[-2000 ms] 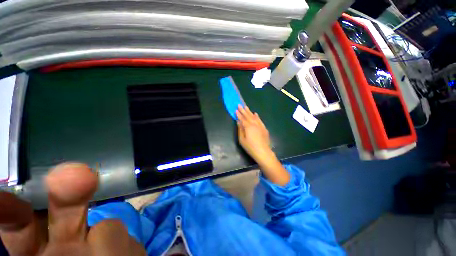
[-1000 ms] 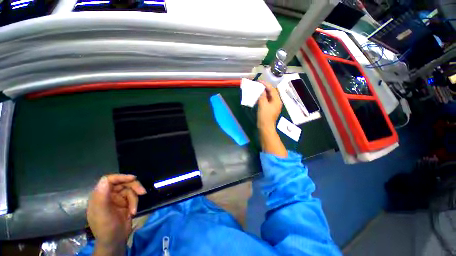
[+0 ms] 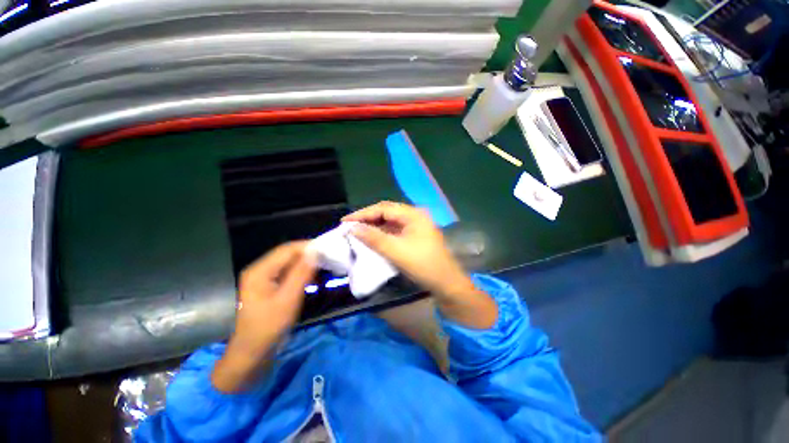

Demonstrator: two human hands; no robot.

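Observation:
A white wipe (image 3: 359,260) is held between my two hands above the near part of a black glossy tablet (image 3: 281,195). My left hand (image 3: 272,298) pinches the wipe's left side and is slightly blurred. My right hand (image 3: 411,247) holds its upper right side. The hands and wipe hide part of the tablet's lower half. A blue squeegee (image 3: 417,180) lies on the green mat, right of the tablet.
A pump bottle (image 3: 497,105) stands by the metal post. A yellow stick (image 3: 503,155), a white card (image 3: 538,196) and a smartphone (image 3: 573,131) lie near it. Stacked white foam trays (image 3: 259,60) are behind, a red foam tray (image 3: 638,130) right, a film stack (image 3: 19,251) left.
My right hand let go of the squeegee, took the wipe from beside the bottle and brought it over the tablet. My left hand moved right and now grips the wipe too.

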